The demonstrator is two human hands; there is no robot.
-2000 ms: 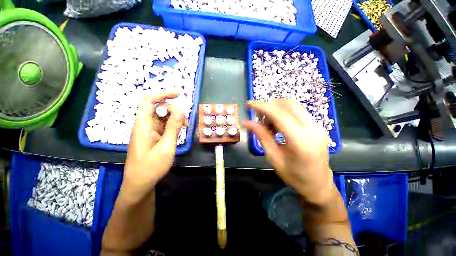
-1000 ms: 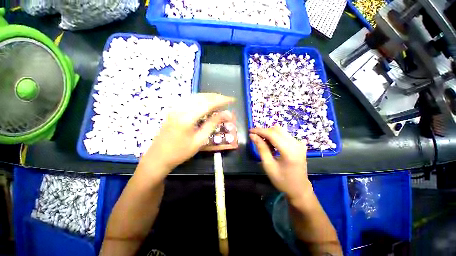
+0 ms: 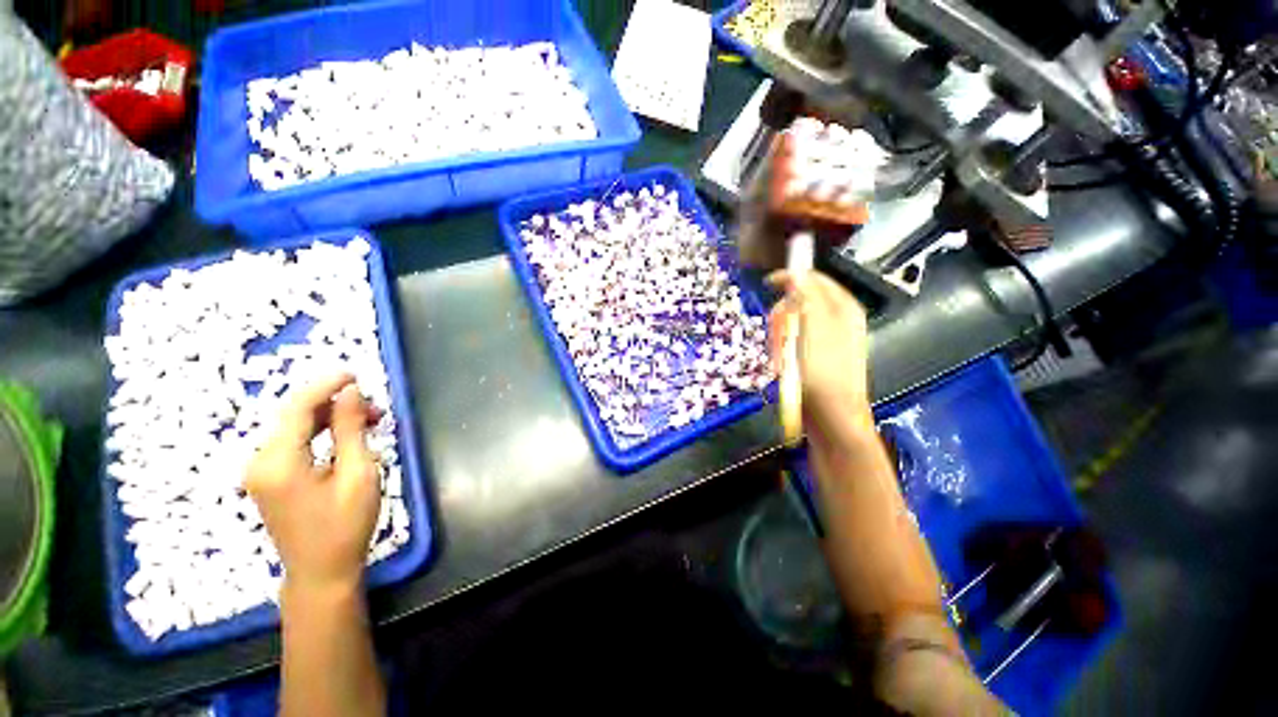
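My right hand (image 3: 830, 347) grips the pale yellow handle (image 3: 792, 378) of the reddish-brown fixture. The fixture block (image 3: 820, 189) is raised in front of the bench press (image 3: 911, 182), slightly blurred, with white parts on its top. My left hand (image 3: 325, 483) is over the left parts tray (image 3: 407, 476), its fingers curled among the white plastic parts (image 3: 196, 462). Whether its fingertips hold a part cannot be told. The right parts tray (image 3: 624, 455) holds speckled pinkish-white inserts (image 3: 631, 308) with thin wire-like ends.
A deeper blue bin (image 3: 421, 189) of white parts stands at the back, beside a white dotted sheet (image 3: 663, 63). A plastic bag (image 3: 63, 168) is back left, the green fan (image 3: 28, 518) at the left edge. A lower-right blue bin (image 3: 1037, 462) holds clear plastic and a dark-handled tool.
The view has turned right. My right hand has taken the fixture by its handle and moved it up to the press. My left hand has left the fixture and is over the left tray.
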